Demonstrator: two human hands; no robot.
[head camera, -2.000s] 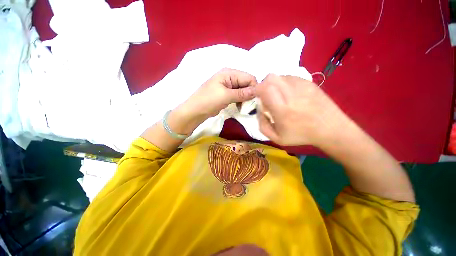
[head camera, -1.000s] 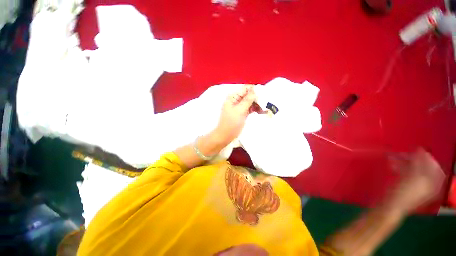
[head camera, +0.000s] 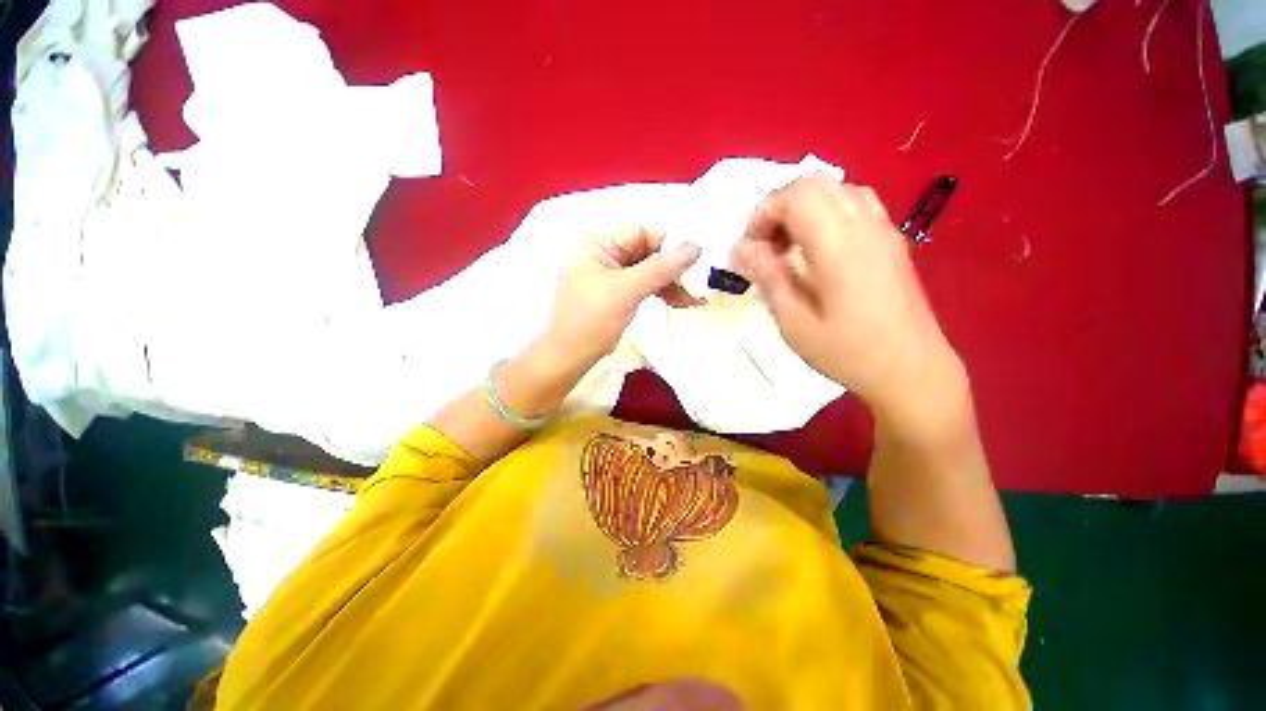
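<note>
A white garment lies at the near edge of the red table, with a small dark label between my hands. My left hand pinches the garment just left of the label, thumb and index finger close together. My right hand is just right of the label above the cloth, its thumb and fingertips drawn together; a needle or thread in them cannot be made out. Thread snips lie on the table beyond my right hand, partly hidden by it.
More white garments are heaped on the left. Loose thread ends lie at the far right of the red table. A yellow marked strip runs along the left near edge. A red-orange bundle is at the right rim.
My right hand has come back from far right, where it was pulling a thread taut, to the label. My left hand has stayed on the garment.
</note>
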